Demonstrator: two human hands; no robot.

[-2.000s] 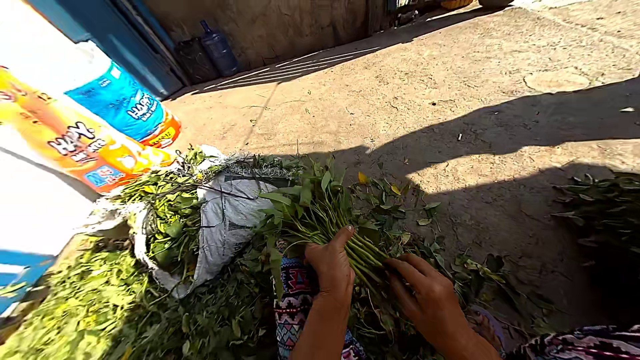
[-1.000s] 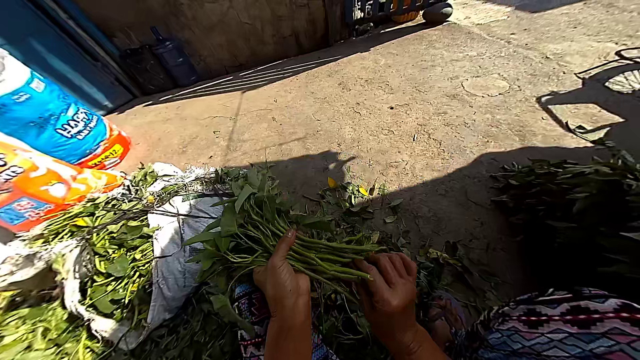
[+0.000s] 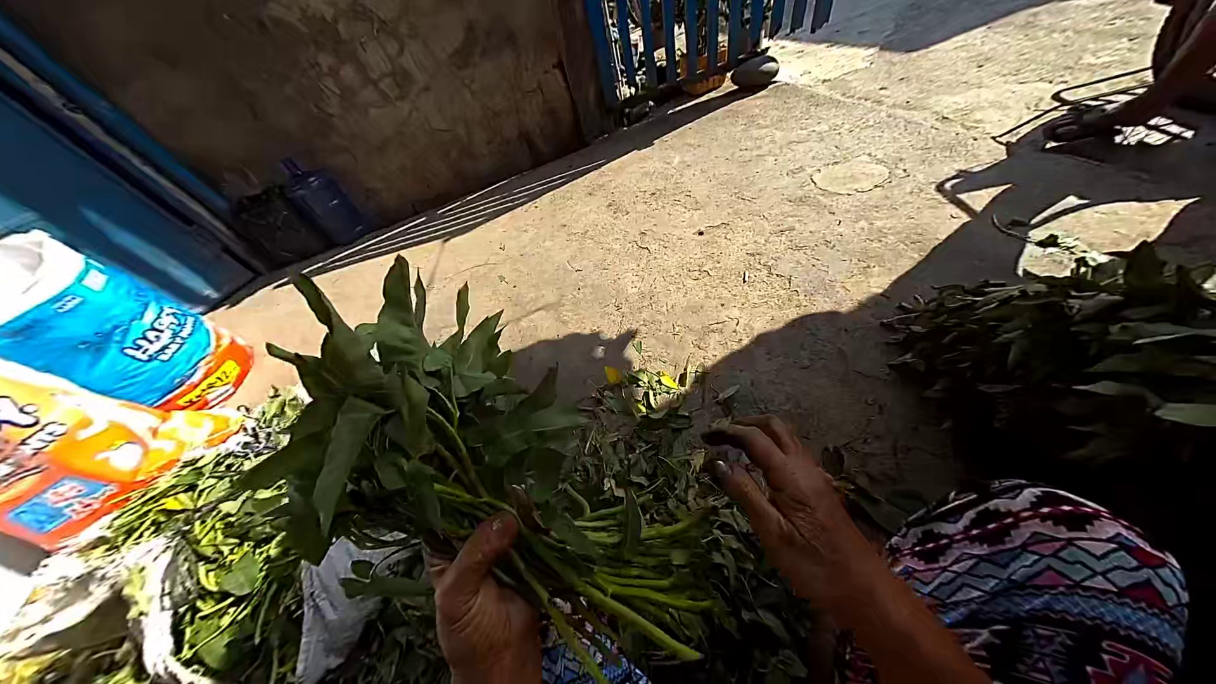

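Note:
A bunch of leafy green stems (image 3: 608,570) is gripped in my left hand (image 3: 489,598), low in the middle of the head view. Its broad leaves point up and to the left, and the cut stem ends point right. My right hand (image 3: 788,503) is just right of the stem ends, fingers apart and slightly curled, holding nothing. Beneath both hands, loose leaves and stalks (image 3: 655,442) lie on the concrete ground. A patterned cloth (image 3: 1026,570) covers the knee at lower right.
Leafy greens (image 3: 218,589) and a white woven sack (image 3: 337,598) lie at lower left, beside printed plastic packs (image 3: 123,323). A dark pile of greens (image 3: 1073,351) is at right. A blue water jug (image 3: 328,204) stands by the wall. Part of a person (image 3: 1130,104) shows at upper right.
My right hand has let go of the stems and moved clear of them. The bunch in my left hand has tilted, leaves higher. A person's limb now shows at upper right.

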